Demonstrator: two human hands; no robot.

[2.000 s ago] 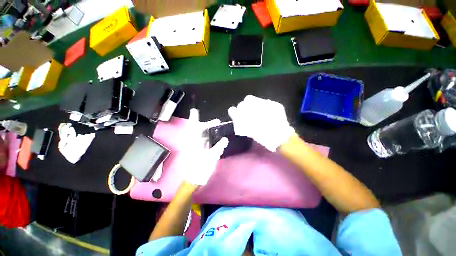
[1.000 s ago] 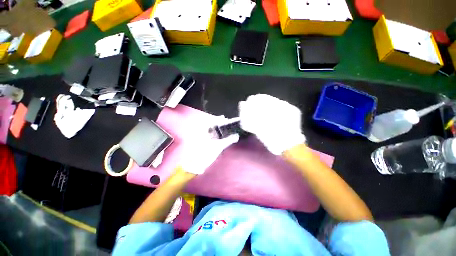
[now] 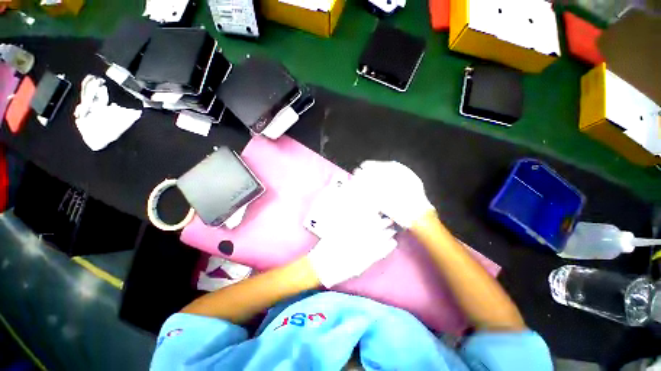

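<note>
My left hand (image 3: 351, 246) and my right hand (image 3: 395, 190), both in white gloves, are close together over the pink foam mat (image 3: 279, 174). Between them they hold a small flat device (image 3: 324, 205). Only its pale face and a dark left edge show; the gloves hide the rest. A grey-black device (image 3: 221, 186) lies at the mat's left side with a white tab under it. Black devices (image 3: 174, 61) are stacked behind, and another black device (image 3: 259, 94) rests beside the stack with a pale piece at its edge.
A masking tape roll (image 3: 171, 205) and white cloth (image 3: 103, 116) lie left. A blue bin (image 3: 538, 203), squeeze bottle (image 3: 596, 241) and clear bottle (image 3: 601, 293) are right. Black devices (image 3: 392, 56) and yellow boxes (image 3: 507, 32) stand on the green conveyor (image 3: 435, 90).
The view has turned and shifted. The held device's dark face showed between my hands before; now a pale face shows. My hands have come closer together and overlap.
</note>
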